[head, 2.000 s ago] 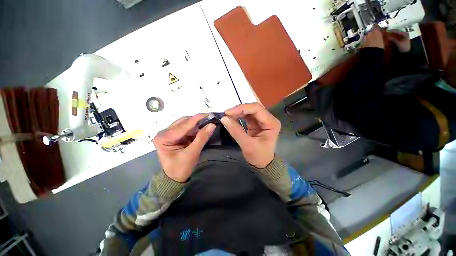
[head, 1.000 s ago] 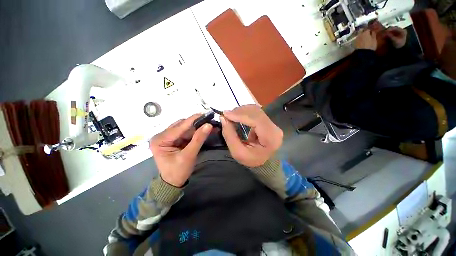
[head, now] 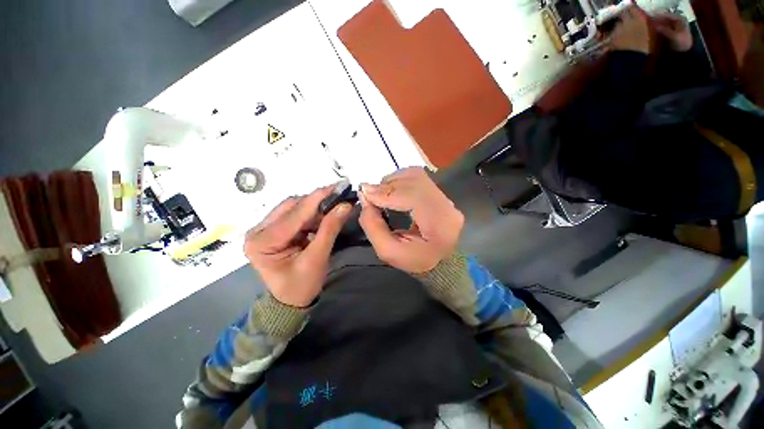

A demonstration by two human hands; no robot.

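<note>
My left hand (head: 293,243) holds a small dark metal part (head: 337,199) between thumb and fingers, above the table's front edge. My right hand (head: 412,219) is beside it, thumb and forefinger pinched together at the part's right end. A tiny light piece shows at those fingertips, too small to identify. The fingers hide much of the dark part. A grey ring (head: 250,179) lies flat on the white machine bed, beyond my left hand.
A white sewing machine (head: 126,176) stands at left, beside a banded bundle of rust-brown leather (head: 71,260). A flat leather panel (head: 431,80) lies beyond my right hand. A person (head: 624,142) sits at another machine at right. A third machine (head: 712,385) stands lower right.
The dark part has tilted more steeply in my left hand. The slim dark piece seen earlier at my right fingertips no longer shows there. The whole view has shifted slightly.
</note>
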